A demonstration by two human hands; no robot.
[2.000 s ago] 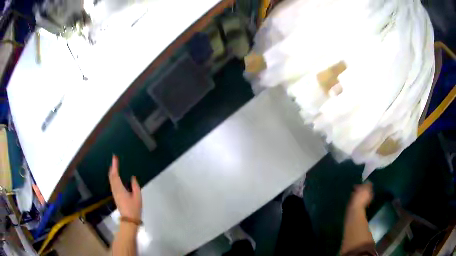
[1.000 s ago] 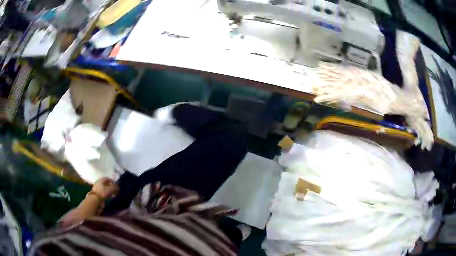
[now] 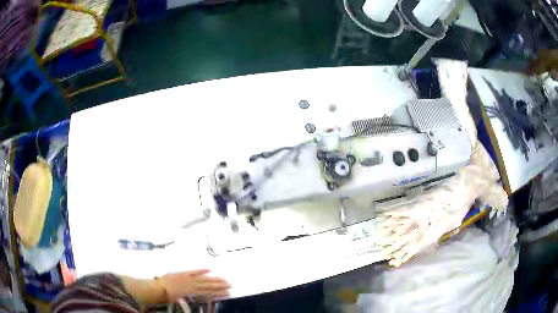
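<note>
My left hand [image 3: 194,285] lies flat, palm down and empty, at the front edge of the white machine table [image 3: 134,177]; its striped sleeve comes in from the lower left. My right hand is not in view. The white sewing machine [image 3: 373,162] stands right of centre, its needle end to the left. A small dark slim tool [image 3: 137,244] lies on the table beyond my left hand. A large heap of white cloth [image 3: 440,278] is at the lower right.
Cream narrow strips [image 3: 422,223] lie in a fringed heap over the table's right part. A pale oval basket [image 3: 32,203] is at the left. Thread cones [image 3: 379,8] stand at the top right. A yellow frame [image 3: 92,82] stands at the back left.
The view has swung up over the machine table. My left hand has moved from beside white cloth at the lower left to the table's front edge. The stool-like white board has left view.
</note>
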